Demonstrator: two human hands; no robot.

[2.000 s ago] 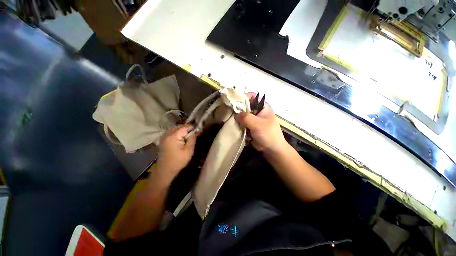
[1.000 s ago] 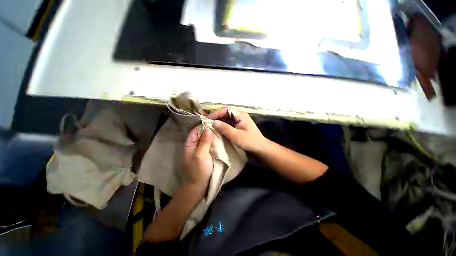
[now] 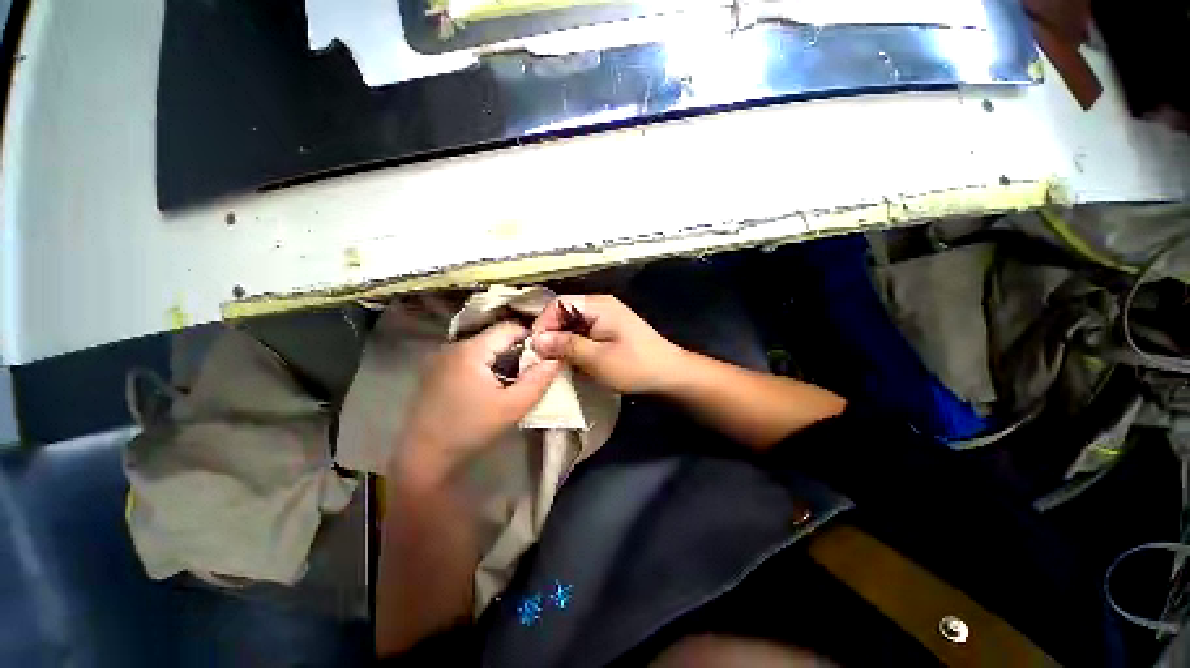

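Note:
A beige canvas bag [image 3: 559, 402] hangs over my lap below the table edge, with a paler folded edge at its top. My left hand [image 3: 472, 389] pinches this edge from the left, its back towards the camera and somewhat blurred. My right hand [image 3: 603, 342] pinches the same edge from the right, fingertips close to those of my left hand. The dark tip of the thread snips [image 3: 570, 315] shows in my right fist; the rest is hidden. The exact spot between the fingertips is mostly covered.
The white table [image 3: 561, 176] with its yellow-taped edge runs across above my hands, a shiny black sheet [image 3: 261, 111] on it. Another beige bag [image 3: 235, 483] lies at left. A heap of beige bags and straps [image 3: 992, 326] is at right. A dark apron [image 3: 653, 548] covers my lap.
The view has turned. The bag's straps, held out by my left hand earlier, no longer show clearly. Both hands have come together on the bag's edge, and my left hand now covers more of it.

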